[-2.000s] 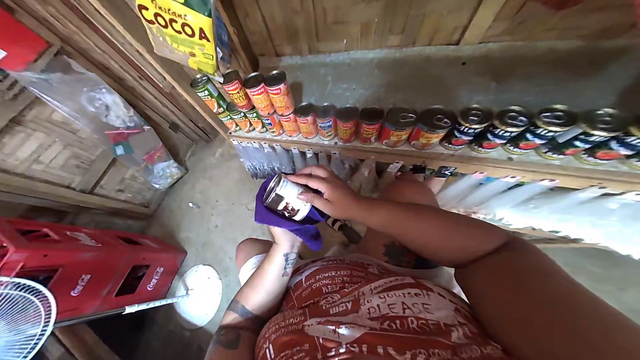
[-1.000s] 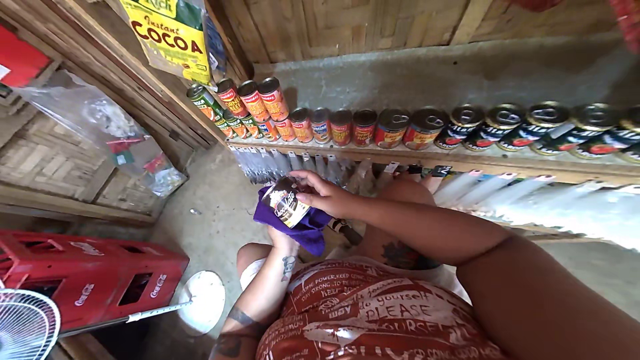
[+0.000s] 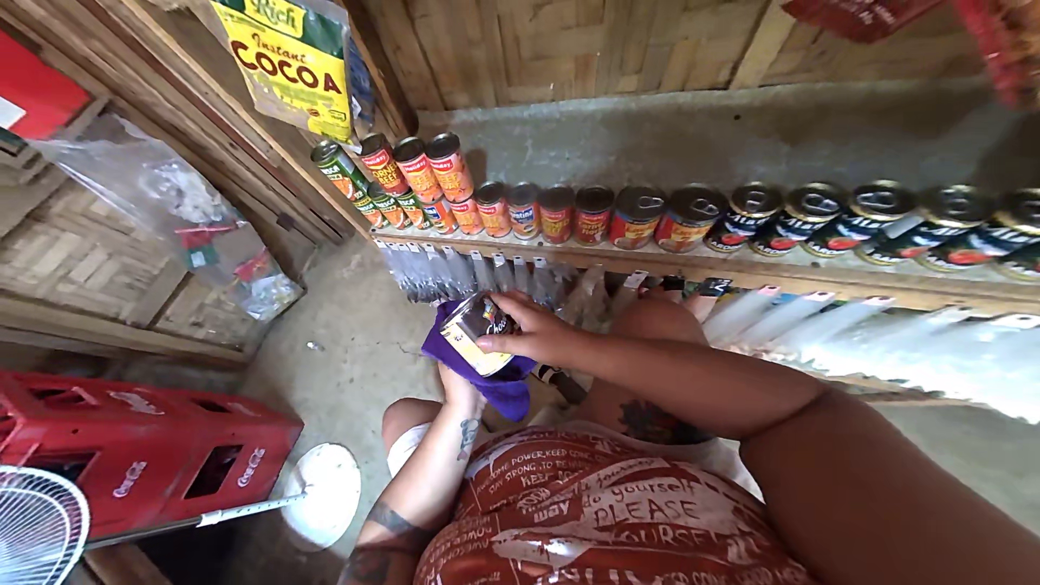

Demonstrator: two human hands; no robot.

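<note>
A can with a brown and cream label lies tilted in a purple cloth, over the floor and in front of the shelf. My right hand grips the can from its right side, fingers over its upper end and thumb across the label. Beneath, my left hand supports the can through the cloth; the cloth hides most of its fingers. Rows of food cans stand on the wooden shelf beyond my hands, some of them stacked at the left end.
Plastic packets hang under the shelf edge. Red plastic bottle crates, a white electric fan and a round white base stand at lower left. A cocoa bag and a clear plastic bag hang at upper left.
The can has been turned in my hands, so a different part of its label faces up. The purple cloth stays under it.
</note>
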